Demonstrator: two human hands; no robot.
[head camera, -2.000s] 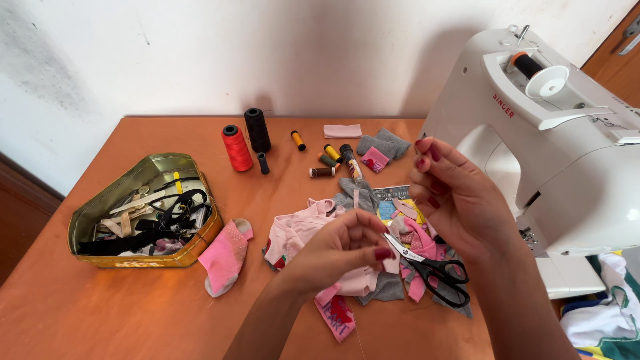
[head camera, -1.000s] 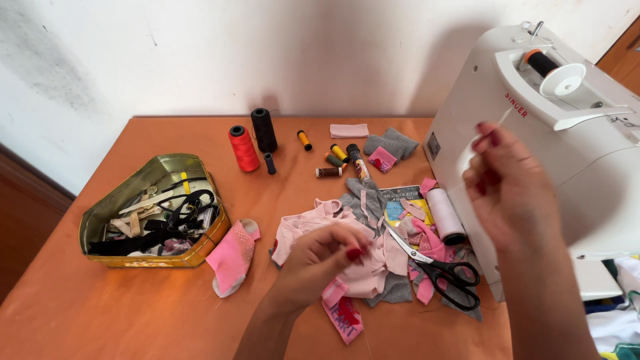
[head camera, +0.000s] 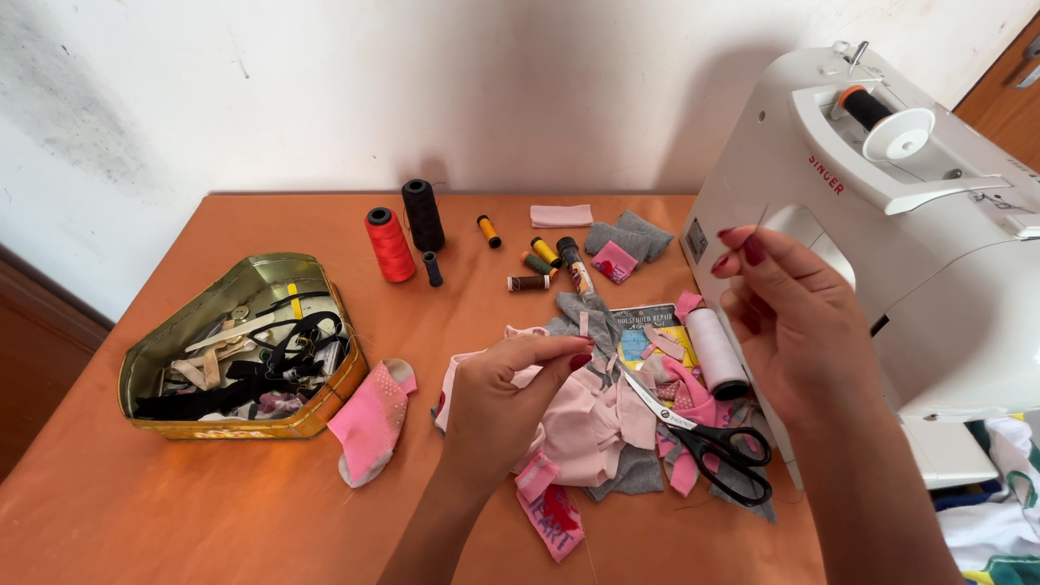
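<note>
My right hand (head camera: 788, 309) is raised before the white Singer sewing machine (head camera: 821, 162), its thumb and fingertips pinching a thin sewing needle (head camera: 762, 215). Lower and to the left, my left hand (head camera: 512, 398) has thumb and index fingertip together; it seems to pinch a fine thread, too thin to make out. Beneath the hands lie pale pink fabric pieces (head camera: 577, 439) and black-handled scissors (head camera: 699, 439) with their blades toward the left hand. A white thread spool (head camera: 717, 353) lies beside a needle set card (head camera: 650, 325), left of the right hand.
An open tin (head camera: 333, 406) of sewing scraps stands left, with a pink sock (head camera: 370, 422) beside it. Red (head camera: 390, 248) and black (head camera: 423, 215) thread cones stand toward the wall. Several small spools, a capped tube (head camera: 575, 264) and folded grey fabric (head camera: 630, 236) lie behind the pink pieces.
Two seconds ago my hands were closer together; the right hand moved right and up, and is now slightly lower than one second ago. The left hand's fingertips have come together.
</note>
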